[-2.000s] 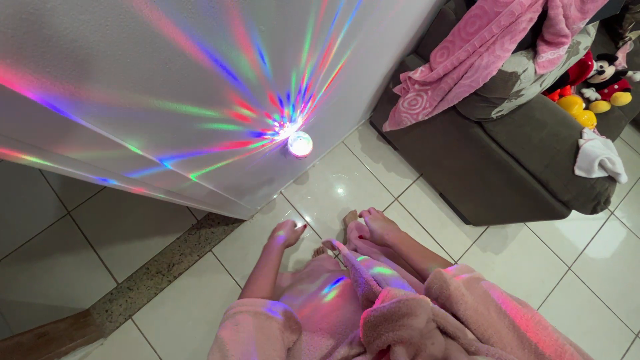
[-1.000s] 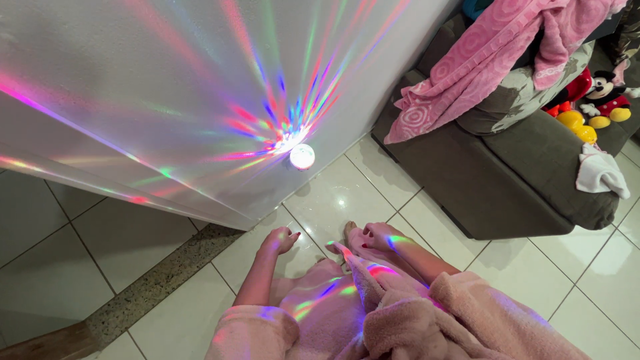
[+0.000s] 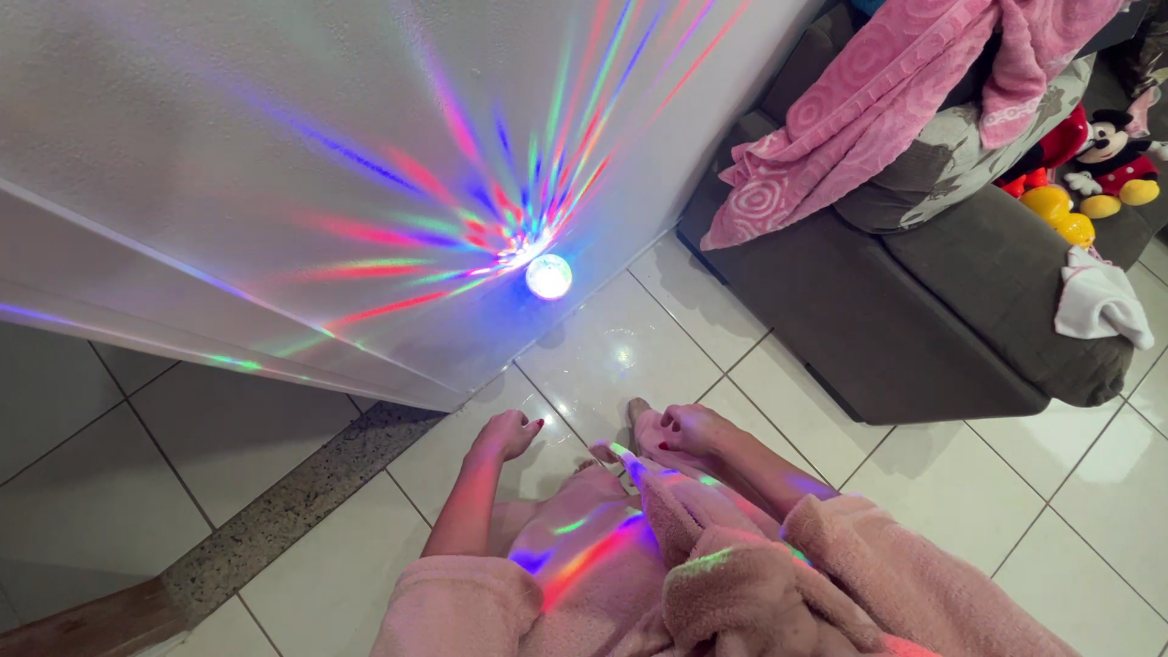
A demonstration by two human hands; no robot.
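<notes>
My left hand (image 3: pixel 507 435) hangs above the tiled floor with its fingers curled and nothing seen in it. My right hand (image 3: pixel 691 429) is curled beside the front of my pink fleece robe (image 3: pixel 593 584); whether it grips anything cannot be told. Ahead of both hands, a glowing disco-light ball (image 3: pixel 548 276) sits at the white wall (image 3: pixel 301 155), low down, and throws red, green and blue streaks over the wall and robe. Part of a bare foot (image 3: pixel 637 407) shows beyond my right hand.
A grey sofa (image 3: pixel 876 319) stands at the right, with a pink towel (image 3: pixel 821 128), a white cloth (image 3: pixel 1102 297) and a Mickey Mouse plush toy (image 3: pixel 1109 160) on it. A speckled stone threshold (image 3: pixel 292 497) crosses the tiled floor (image 3: pixel 931 493) at the left, beside the wall's end.
The coloured streaks on the wall and robe have shifted. My hands stay in about the same place, apart from small changes in the pose of the fingers.
</notes>
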